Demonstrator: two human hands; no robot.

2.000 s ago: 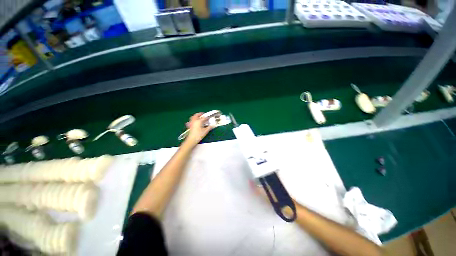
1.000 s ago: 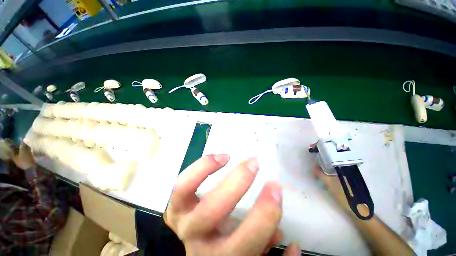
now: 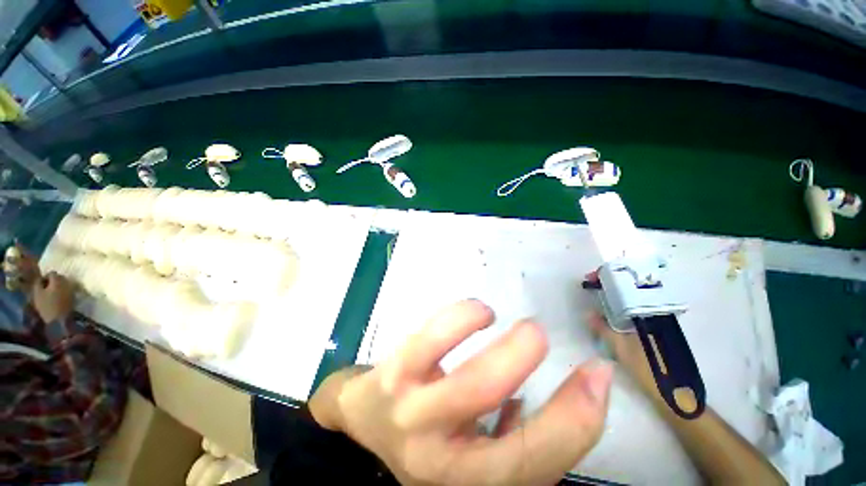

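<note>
My right hand (image 3: 612, 332) is mostly hidden behind the white glue dispensing gun (image 3: 638, 275) with a black handle, which it holds over the white work sheet. The gun's tip reaches the striped body piece (image 3: 604, 174) on the green belt; whether it touches cannot be told. A cream oval piece (image 3: 570, 158) with a cord loop (image 3: 520, 182) lies beside that striped piece. My left hand (image 3: 475, 399) is large and near the camera over the sheet's front edge, fingers apart and curled, holding nothing visible.
Corded item sets (image 3: 399, 178) lie spaced along the green belt (image 3: 456, 114). Rows of stacked cream discs (image 3: 171, 247) lie at left. Another person's hand (image 3: 52, 294) is at far left, above an open cardboard box (image 3: 199, 403). A crumpled tissue (image 3: 802, 432) lies at right. A metal rail runs along the belt.
The view has swung left since the oldest frame. My left hand has let go of the striped piece and come back near the camera. Since one second ago, the belt items have shifted slightly right.
</note>
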